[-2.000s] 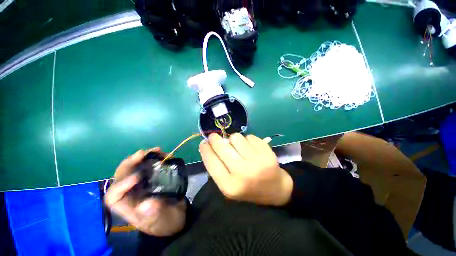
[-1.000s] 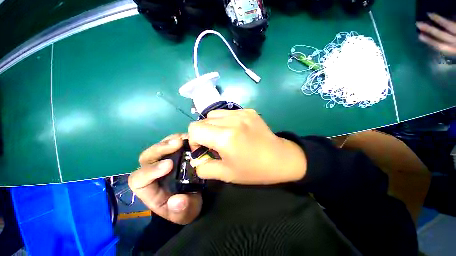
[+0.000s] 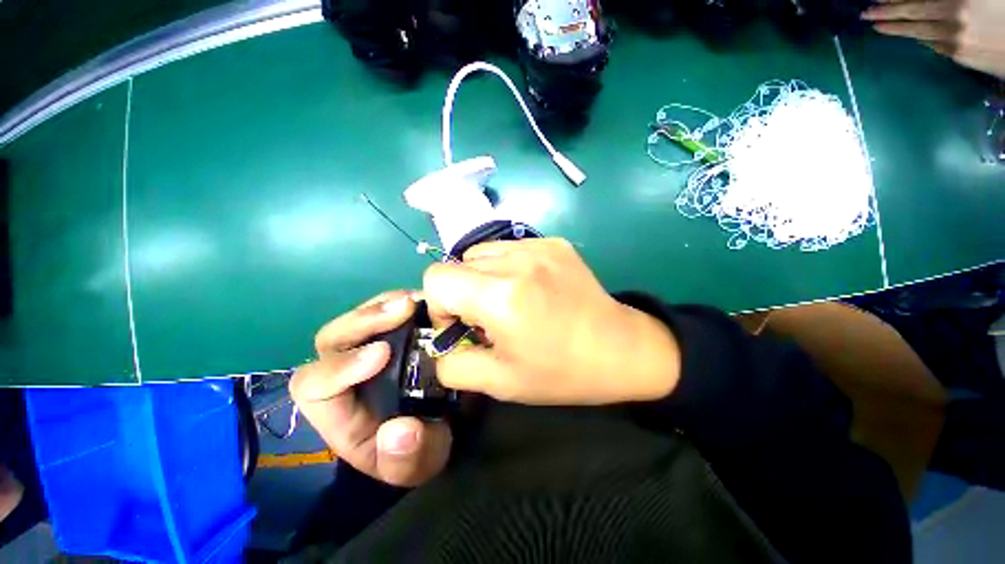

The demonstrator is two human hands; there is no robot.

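Note:
My left hand (image 3: 369,391) holds the black front camera module (image 3: 402,364) with its open side turned to the right, light components showing inside. My right hand (image 3: 540,320) is closed on a small black piece (image 3: 450,337) at the module's opening. The camera housing lies behind my right hand, its black rim (image 3: 498,230) partly covered. Its white mounting bracket (image 3: 452,193) points away from me, and the white tail cable (image 3: 488,68) curves right to a pale plug (image 3: 569,169). A thin dark wire (image 3: 391,220) sticks out left of the housing.
A tangled pile of white loops (image 3: 799,165) with a green-tipped piece (image 3: 692,143) lies right on the green bench (image 3: 242,198). Black modules (image 3: 562,55) stand along the back. Another person's hand (image 3: 926,24) is at top right. A blue bin (image 3: 143,468) and cardboard box (image 3: 854,364) are below.
My right hand has moved from the housing's open end to the module, now with a small black piece. The module is turned and nearer the housing. Another person's hand has appeared at top right.

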